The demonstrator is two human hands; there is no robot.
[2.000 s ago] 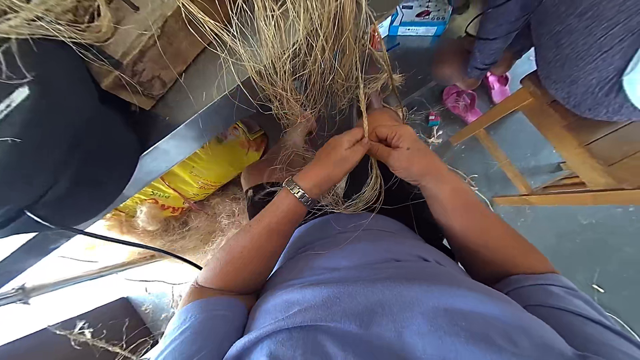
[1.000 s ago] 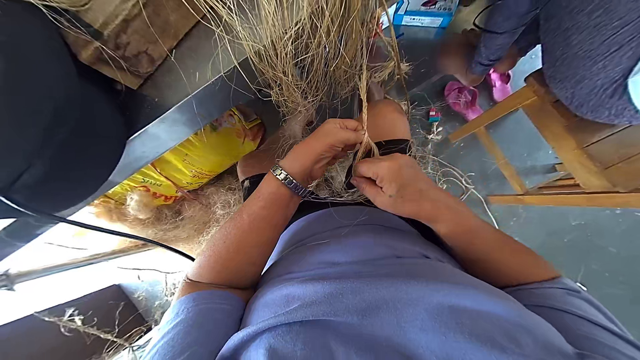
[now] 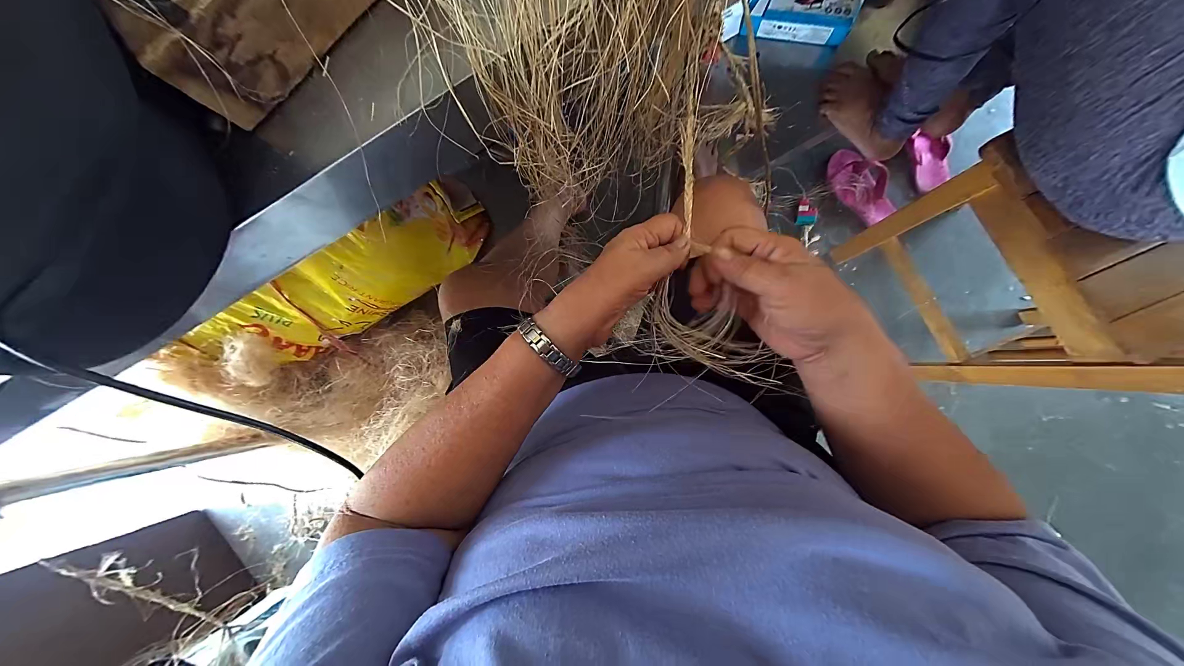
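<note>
A thin braid of tan plant fibre (image 3: 688, 176) hangs down from the top of the view to my fingers. My left hand (image 3: 638, 264) pinches it at its lower end between thumb and forefinger. Close beside it on the right, my right hand (image 3: 772, 287) grips a fibre strand pulled out sideways from that point. Loose fibre ends (image 3: 708, 342) curl below both hands over my lap. Behind the braid hangs a thick bundle of long dry fibres (image 3: 573, 83).
A metal table edge (image 3: 342, 171) crosses the upper left, with a yellow sack (image 3: 342, 268) and fluffy fibre waste (image 3: 370, 379) beneath. At right are a wooden chair (image 3: 1045, 268), pink sandals (image 3: 860, 180) and a seated person's bare foot (image 3: 856, 106). A blue box (image 3: 800, 23) stands at the top.
My right hand has risen from below the braid's end to beside my left fingers, with a strand now drawn out sideways. My left hand stays at the braid.
</note>
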